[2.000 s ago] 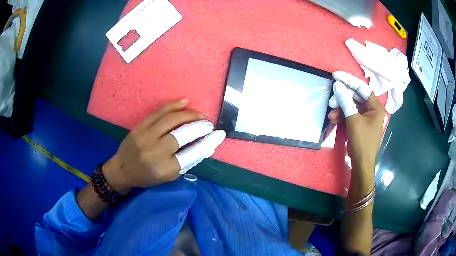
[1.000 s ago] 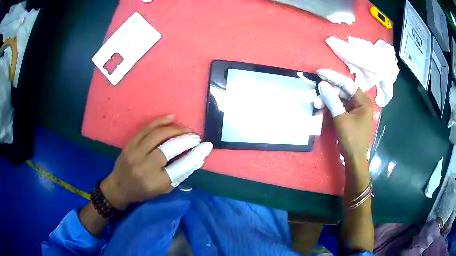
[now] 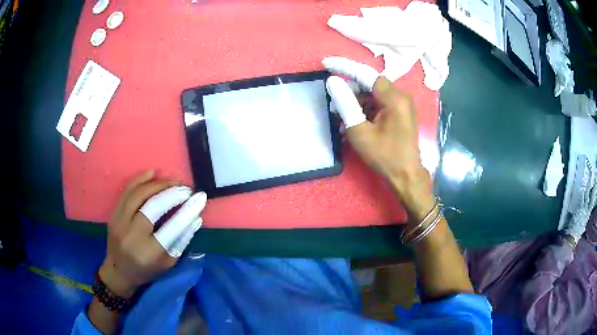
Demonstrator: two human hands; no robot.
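Note:
A black-framed tablet (image 3: 270, 134) with a bright, glaring screen lies on the red-pink foam mat (image 3: 262, 208). White finger cots cover my thumbs and index fingers. My left hand (image 3: 150, 229) has its covered fingertips at the tablet's lower left corner. My right hand (image 3: 383, 124) holds the tablet's upper right corner and edge between thumb and finger; its fingertips hide part of that edge. Glare keeps me from telling whether clear film lies on the screen.
A white card with a cutout (image 3: 88, 106) and several round white discs (image 3: 114, 19) lie at the mat's left. A crumpled white wipe (image 3: 409, 39) lies at upper right. Beyond are an open box with a black-framed unit (image 3: 520, 36) and another person's sleeve (image 3: 553, 281).
The view has turned and shifted, so tablet and hands appear further left. The pale edge jutting past the screen's right side no longer shows. The discs have come into view.

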